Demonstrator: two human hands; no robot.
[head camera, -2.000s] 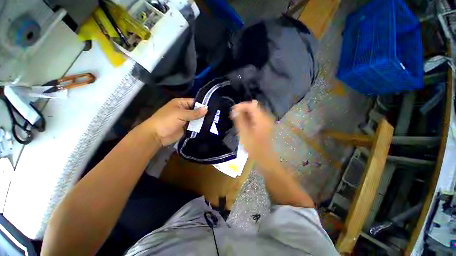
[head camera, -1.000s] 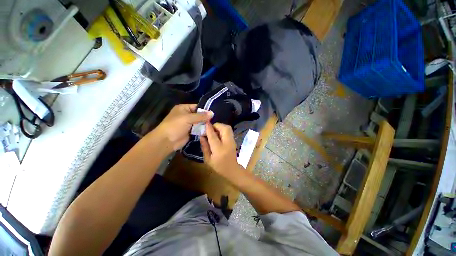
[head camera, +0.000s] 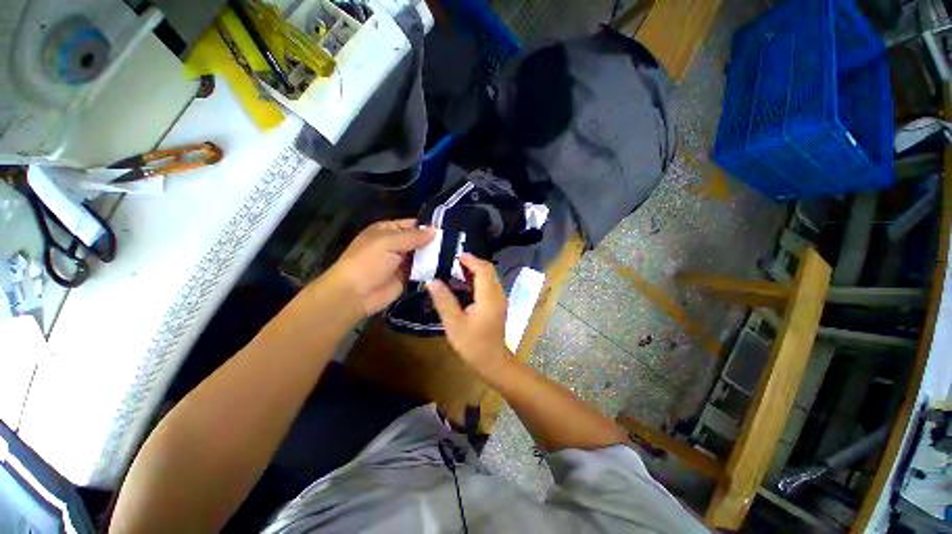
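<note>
A black garment band (head camera: 482, 221) with white-striped tape lies bunched over the wooden bench in front of me. My left hand (head camera: 388, 261) pinches the band's edge together with a white label (head camera: 426, 257) between thumb and fingers. My right hand (head camera: 472, 309) is just right of it, thumb and fingers apart, with the fingertips at a small white patch on the black cloth; whether they grip it I cannot tell. A white paper sheet (head camera: 523, 302) lies on the bench beside my right hand.
On the white machine table (head camera: 198, 245) at left are black scissors (head camera: 65, 235), an orange-handled tool (head camera: 180, 159), yellow-handled tools (head camera: 245, 78) and white labels. Grey cloth (head camera: 600, 125) is heaped behind the band. A blue crate (head camera: 804, 104) and a wooden frame (head camera: 775, 391) stand at right.
My right hand came down from the far side of the band to the label, then opened slightly and shifted right. The white label in my left fingertips now shows more fully.
</note>
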